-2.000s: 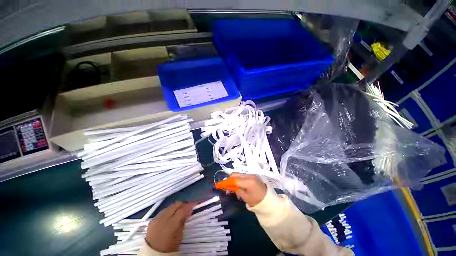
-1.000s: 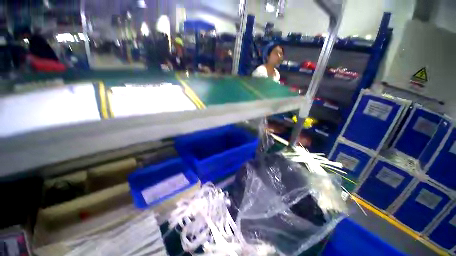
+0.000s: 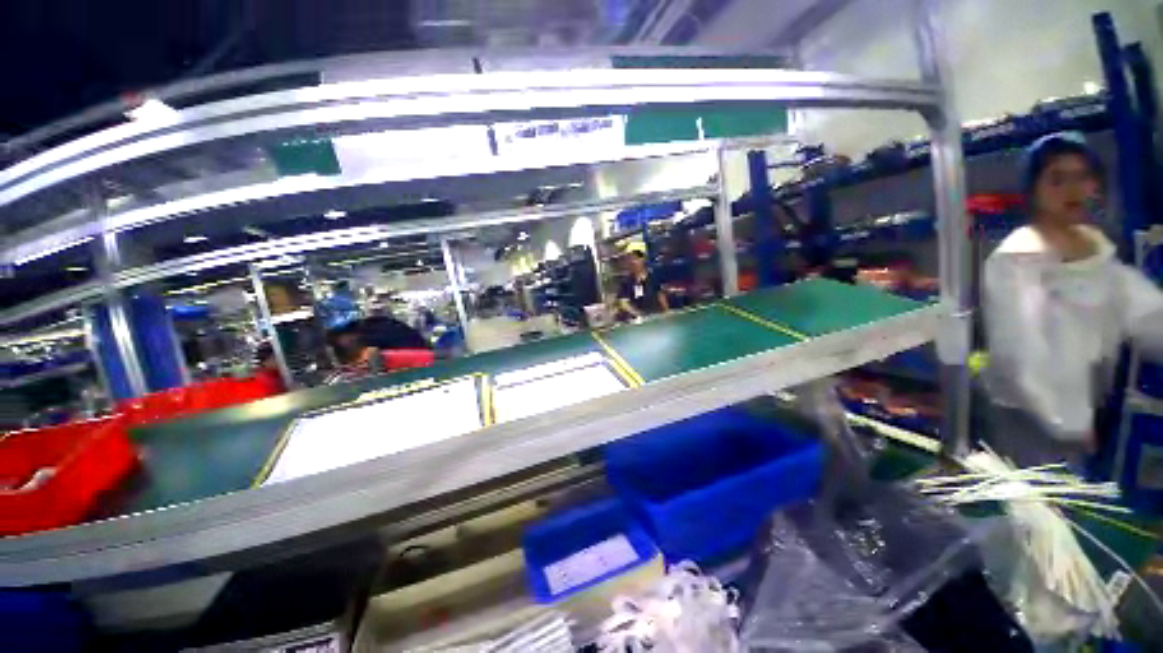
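Neither of my hands is in the picture. Nearest in front of me at the bottom edge lies the white curly tangle of tape strips (image 3: 672, 615). To its left, the ends of the white sleeves (image 3: 533, 634) show, mostly cut off by the edge. The crumpled clear plastic bag (image 3: 829, 580) with dark contents lies to the right of the tangle. A bundle of thin white strips (image 3: 1036, 504) sticks out at its right. The small blue tray (image 3: 584, 561) with a paper label sits behind the tangle.
The large blue bin (image 3: 714, 478) stands behind the tray, the beige parts tray (image 3: 434, 600) to its left. A grey-edged shelf (image 3: 510, 453) with paper sheets crosses above. Red bins (image 3: 64, 472) sit at its left. A person in white (image 3: 1052, 306) stands at the right; others are farther back.
The view has swung up from the bench to the shelf and room. Both hands, seen earliest over the sleeves, have left the picture. The person in white appears larger and farther right.
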